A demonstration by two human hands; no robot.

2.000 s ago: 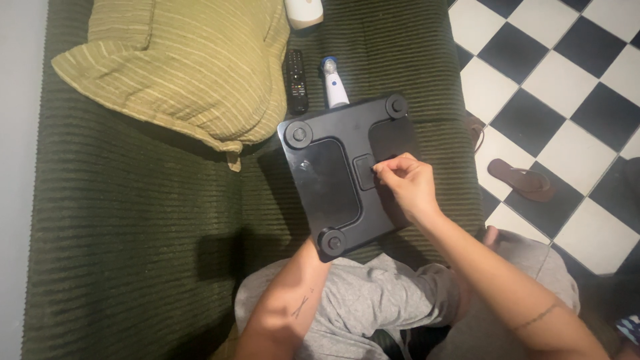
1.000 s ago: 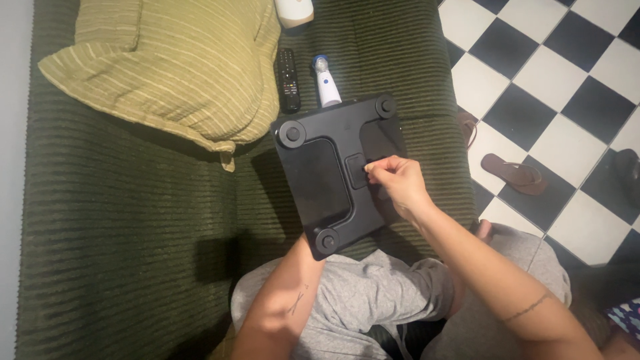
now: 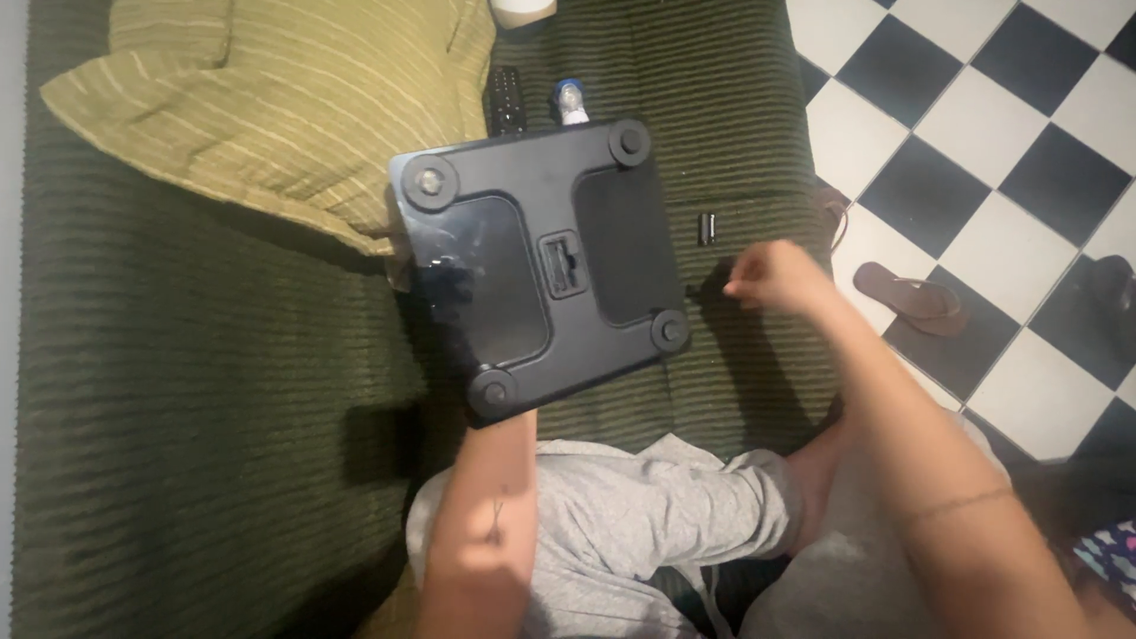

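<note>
A black bathroom scale [image 3: 550, 319] is held underside up, four round feet showing. My left forearm reaches beneath its near edge; my left hand is hidden under it. In the middle of the underside, the battery compartment [image 3: 563, 264] stands uncovered; its inside is unclear. To the right of the scale is my right hand [image 3: 770, 277], blurred above the sofa with fingers bent together, and I cannot tell whether it holds anything. A small dark thing [image 3: 692, 290] shows left of its fingertips. What looks like a small battery [image 3: 707, 229] lies on the sofa above that hand.
The green corduroy sofa [image 3: 222, 399] bears a yellow-green striped cushion [image 3: 293, 115], a black remote control [image 3: 507, 99], an electric toothbrush [image 3: 571, 99] partly behind the scale, and a white object [image 3: 524, 11]. A brown flip-flop [image 3: 914, 297] rests on the checkered floor [image 3: 994, 133].
My right hand has moved off the scale's underside to the right. The compartment at its middle now shows uncovered, and the small battery-like cylinder has come into view on the sofa.
</note>
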